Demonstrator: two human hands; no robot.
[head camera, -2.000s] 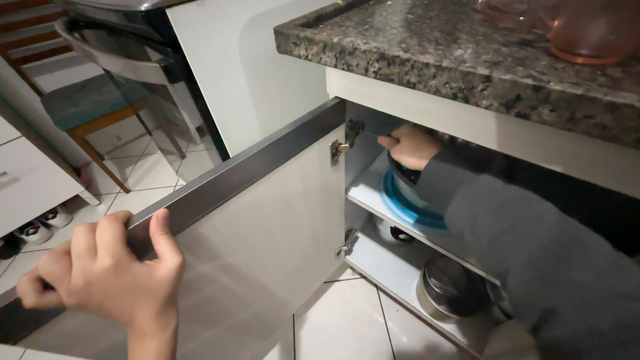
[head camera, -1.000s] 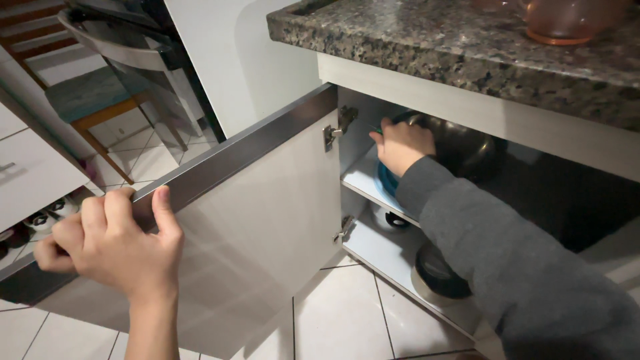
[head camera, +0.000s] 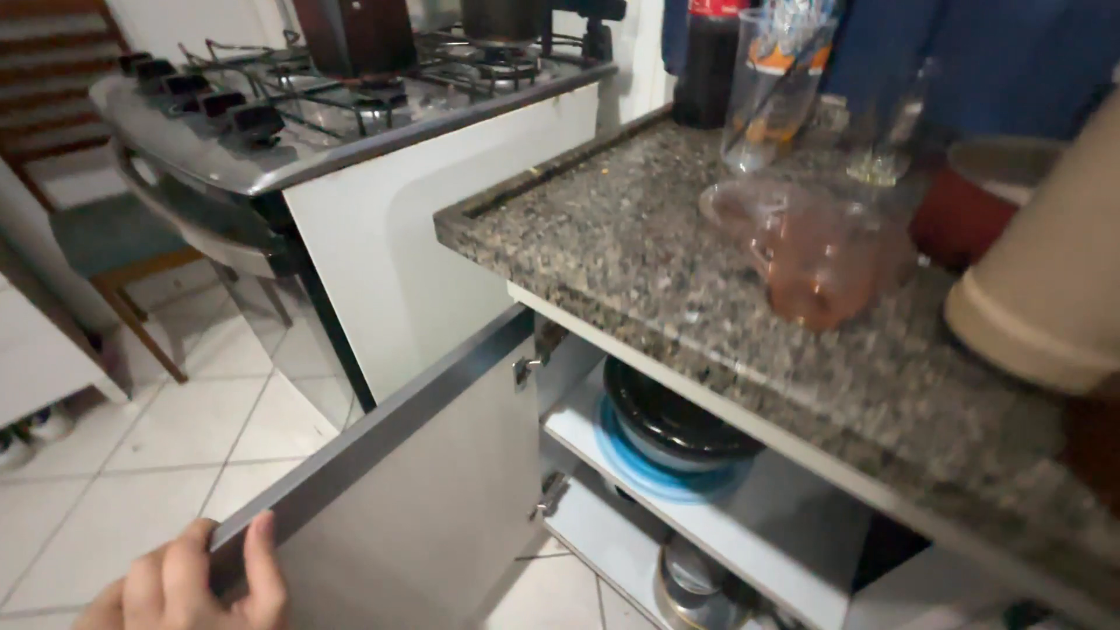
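My left hand (head camera: 197, 577) grips the top edge of the white cabinet door (head camera: 411, 507) at the lower left, thumb on the inner side and fingers over the dark edge strip. The door stands swung out on its metal hinges. My right hand is out of view. Inside the cabinet, a glossy black bowl (head camera: 674, 420) rests on a blue round item (head camera: 647, 472) on the upper white shelf (head camera: 770, 525). On the lower shelf stands a metal pot (head camera: 691, 577), partly cut off by the upper shelf.
A granite countertop (head camera: 595, 227) overhangs the cabinet, bearing a pinkish glass cup (head camera: 818, 271), a plastic cup (head camera: 774, 96), a dark bottle (head camera: 704, 70), a red pot (head camera: 962, 210) and a beige cylindrical object (head camera: 1050, 271). A gas stove (head camera: 350, 131) stands beyond the door; a wooden chair (head camera: 122, 245) is farther left.
My right hand and sleeve have left the cabinet and are out of sight. My left hand still holds the door. The view has swung up to show the stove and countertop.
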